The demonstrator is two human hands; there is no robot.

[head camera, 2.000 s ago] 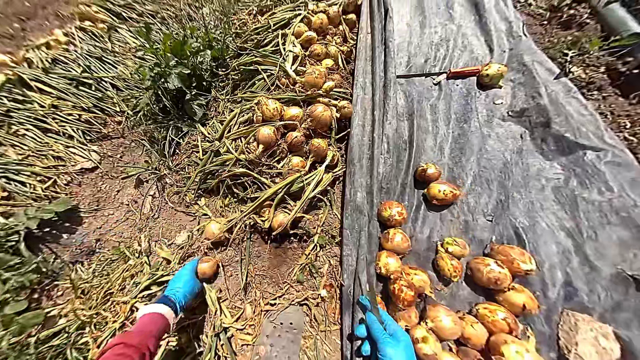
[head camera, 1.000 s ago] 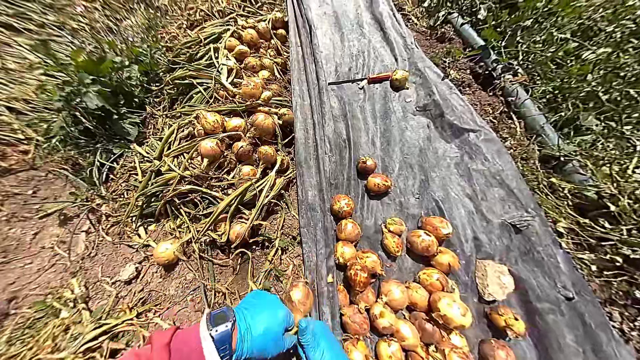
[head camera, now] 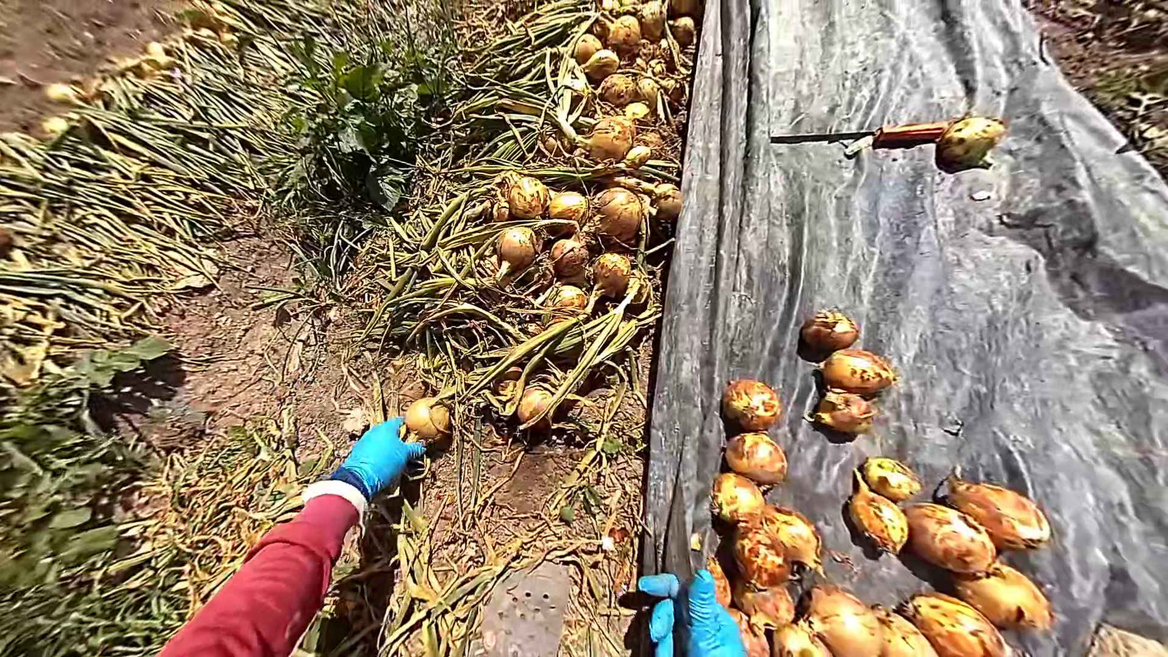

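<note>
My left hand (head camera: 379, 456), in a blue glove, is at the lower left with its fingers against the near left side of a yellow onion (head camera: 427, 420) on the soil. At the bottom centre my right hand (head camera: 693, 620), also gloved in blue, holds a knife (head camera: 677, 538) with its dark blade pointing up; the handle is hidden. Just right of it many trimmed onions (head camera: 762, 552) lie on a grey plastic sheet (head camera: 922, 237). Three onions (head camera: 858, 371) form a small group above them. Untrimmed onions (head camera: 566, 255) with long leaves lie left of the sheet.
A second knife with an orange-red handle (head camera: 908, 134) lies on the sheet beside a greenish onion (head camera: 969, 141). Leafy weeds (head camera: 365, 119) grow at the upper left. Dried onion tops (head camera: 119, 219) cover the ground at the left. A stone (head camera: 1118, 641) shows at the lower right.
My hands, together at an onion one second ago, are now apart, the left at another onion on the soil. The small group on the sheet has grown from two onions to three.
</note>
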